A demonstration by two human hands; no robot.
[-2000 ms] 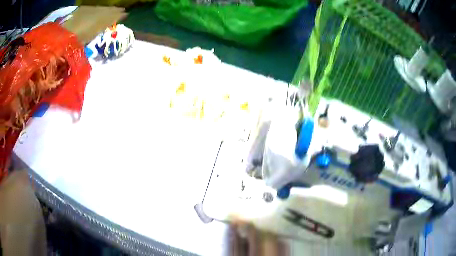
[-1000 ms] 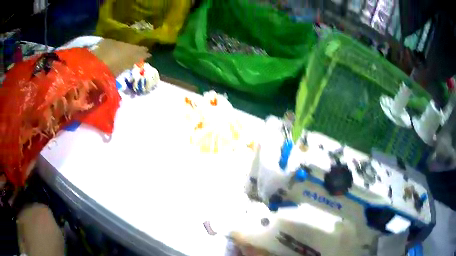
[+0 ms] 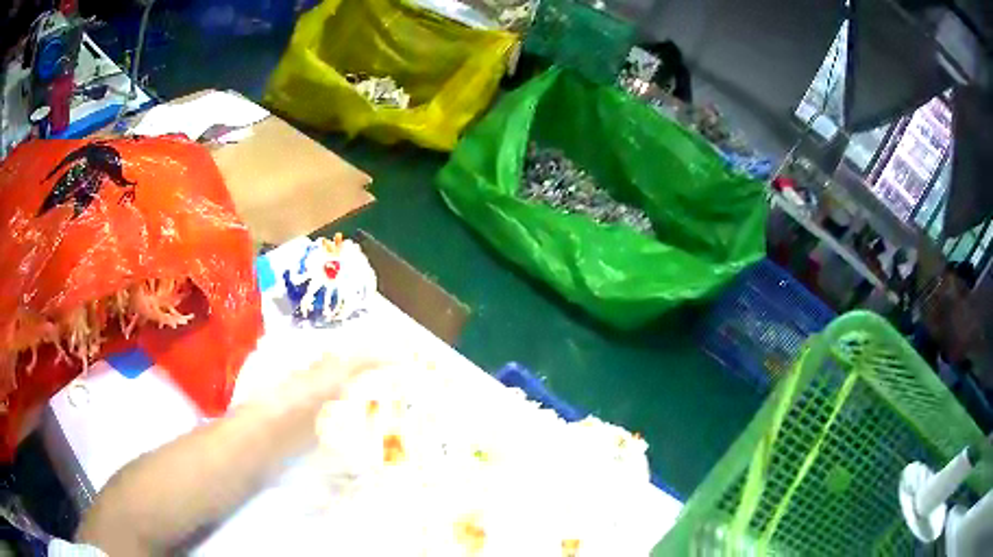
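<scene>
A heap of cream pieces with small orange spots [image 3: 470, 462] lies on the white table [image 3: 93, 419], strongly overexposed. My left forearm reaches in from the lower left. My left hand [image 3: 340, 386] is at the heap's left edge, washed out by glare, so its fingers and any hold cannot be made out. My right hand is not in view. A red-orange plastic bag [image 3: 180, 239] with a dark mark stands at the left, with cream strips [image 3: 136, 310] showing in its opening.
A white-and-blue bundle with red bits [image 3: 329, 285] sits at the table's far edge, near brown cardboard [image 3: 289, 185]. Yellow [image 3: 452, 82] and green [image 3: 675, 272] bags stand on the green floor beyond. A green openwork basket [image 3: 751, 446] and white stands [image 3: 926, 490] are at the right.
The view has swung up and away, and the sewing machine has left it. My left arm now reaches across the table to the cream heap. The bags and floor show more fully.
</scene>
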